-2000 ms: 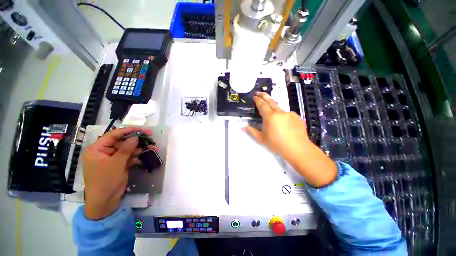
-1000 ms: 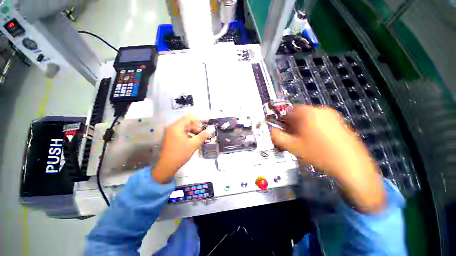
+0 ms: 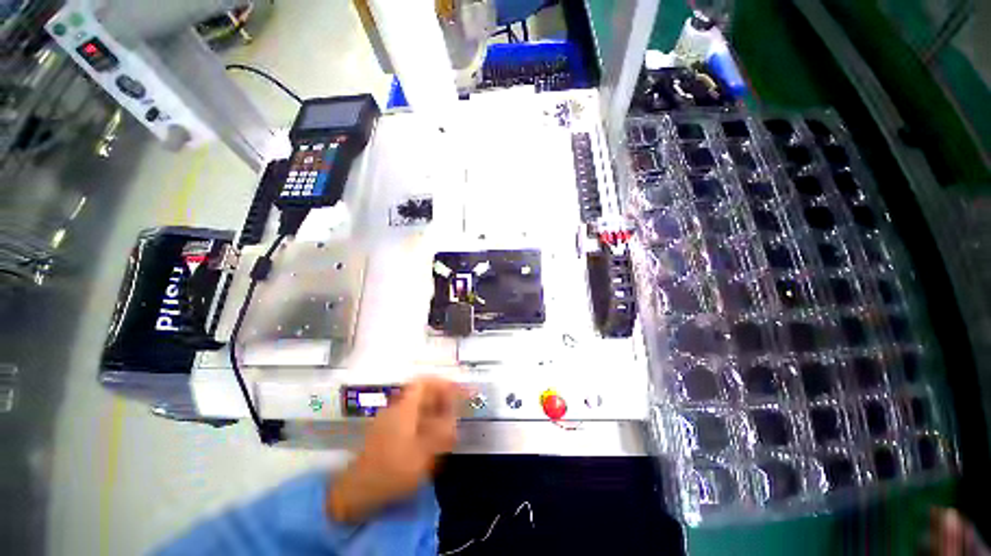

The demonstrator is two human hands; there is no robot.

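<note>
The black fixture [image 3: 509, 291] lies on the white machine bed. A small assembly [image 3: 461, 316] with a dark square part and pale details sits at its left side. My left hand [image 3: 400, 447] is blurred at the front panel, over the right part of the control panel [image 3: 371, 401] and just left of a small round button [image 3: 478, 402]. Its fingers look bent; whether it holds anything is unclear. My right hand [image 3: 954, 539] shows only as a small blurred piece cut off at the bottom right corner.
A clear blister tray [image 3: 750, 291] with dark parts lies right of the machine. The teach pendant [image 3: 326, 152] and its cable are on the left. Small black parts [image 3: 412, 210] lie behind the fixture. A red emergency stop [image 3: 555, 406] is on the front panel. A black cable chain [image 3: 612, 292] stands right.
Both hands have left the fixture area. My left hand has moved down to the front panel, and my right hand to the bottom right corner. The camera view has shifted, showing more of the tray.
</note>
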